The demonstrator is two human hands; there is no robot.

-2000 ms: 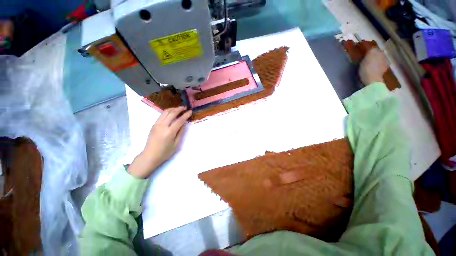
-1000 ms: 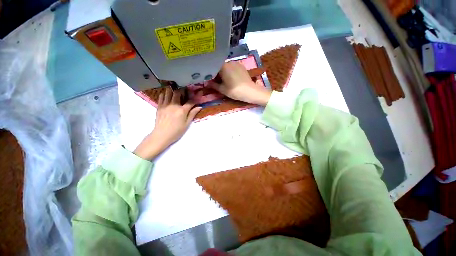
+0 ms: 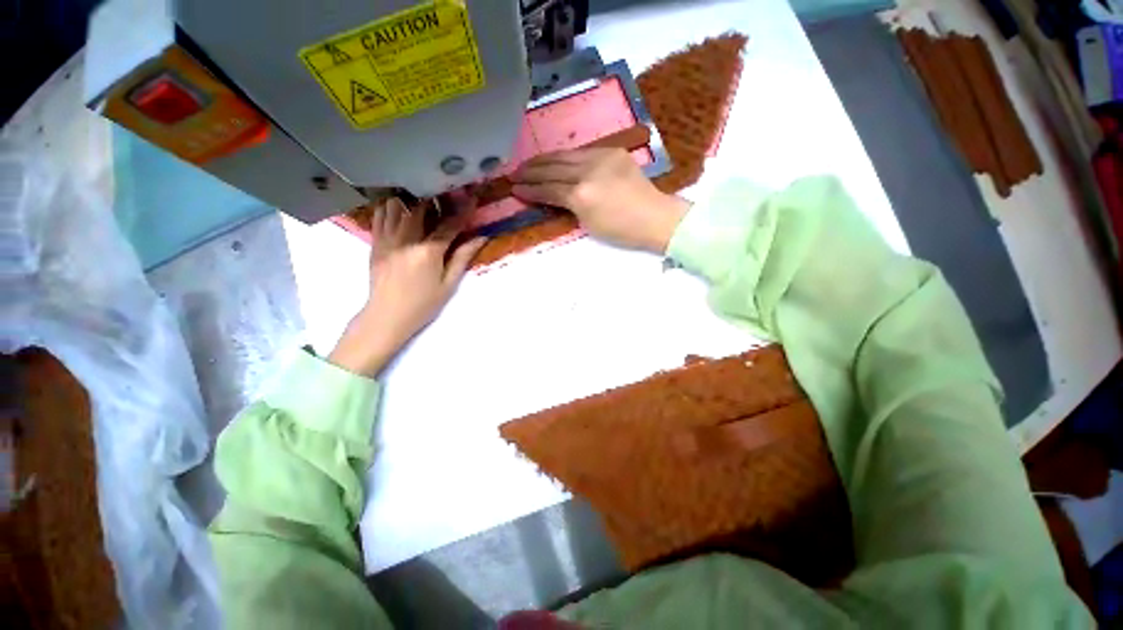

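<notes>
A rust-brown garment panel [image 3: 696, 92] lies under the dark grey clamp frame [image 3: 659, 145] with its pink clamp insert [image 3: 585, 117]. My right hand [image 3: 603, 195] is over the insert, its fingers on a narrow brown welt strip [image 3: 637, 137] along the slot. My left hand [image 3: 413, 265] is at the frame's left end, its fingertips partly hidden below the machine head; whether they hold the strip's end cannot be told. Thin pink placement guides [image 3: 727, 108] edge the panel. Finished panels [image 3: 690, 455] lie nearest my body.
The pattern sewer head [image 3: 357, 99] stands over the frame's left part. A white base sheet [image 3: 591, 320] lies under the work. Loose welt strips [image 3: 973, 105] lie at the upper right beside a dark grey mat [image 3: 936, 209]. Clear plastic [image 3: 148, 357] with brown pieces is at left.
My right hand has come from the loose strips at the right to the clamp insert and flattened over a strip. My left hand stays at the frame's left end. The view has shifted slightly.
</notes>
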